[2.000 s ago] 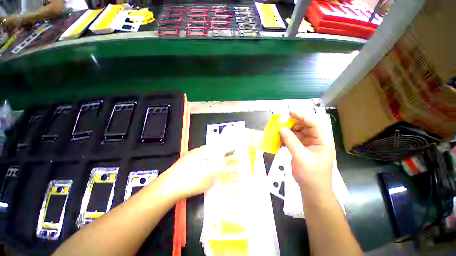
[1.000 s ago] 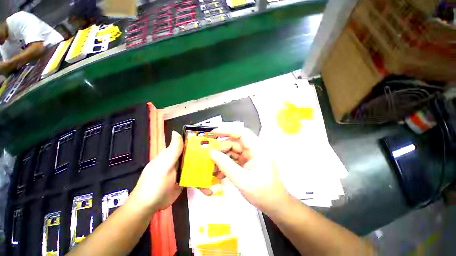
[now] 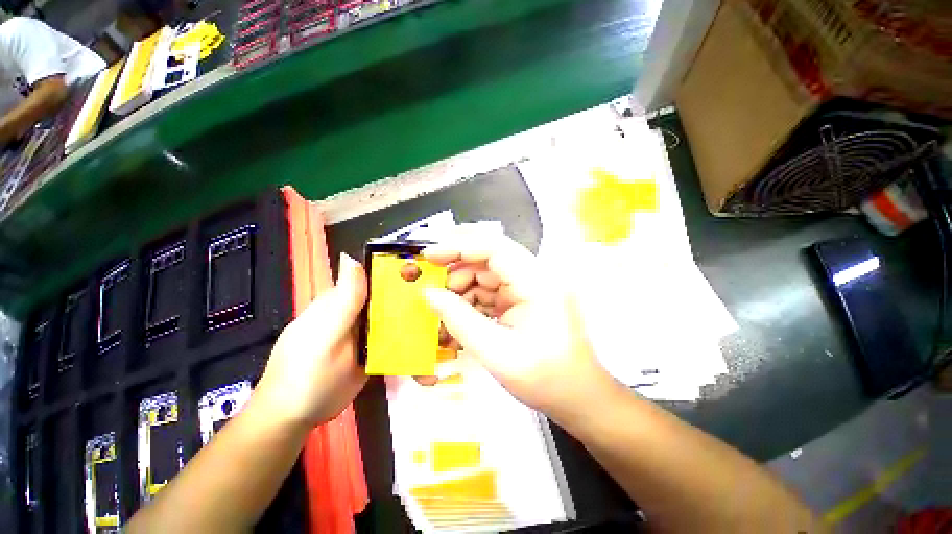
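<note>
A yellow die-cut film (image 3: 402, 325) with a round hole near its top lies over a black-rimmed phone frame (image 3: 372, 250). My left hand (image 3: 318, 349) holds the frame by its left side. My right hand (image 3: 512, 323) is at its right side, thumb and fingers on the film's edge near the hole. Both hands are above a stack of white liner sheets (image 3: 527, 459) with yellow pieces. The frame's back is hidden.
Left, a black foam tray (image 3: 157, 370) with a red-orange edge (image 3: 332, 459) holds frames. Right are white sheets (image 3: 652, 302) with a yellow scrap clump (image 3: 616, 205), a black device (image 3: 869, 311), a carton (image 3: 741, 115) and a fan grille (image 3: 835, 162). A green divider (image 3: 386, 120) runs behind; a person (image 3: 42, 68) is far left.
Two seconds ago the hands were apart, with yellow film in my right hand. Since one second ago both hands have stayed on the frame; the film covers it and the camera view has shifted slightly.
</note>
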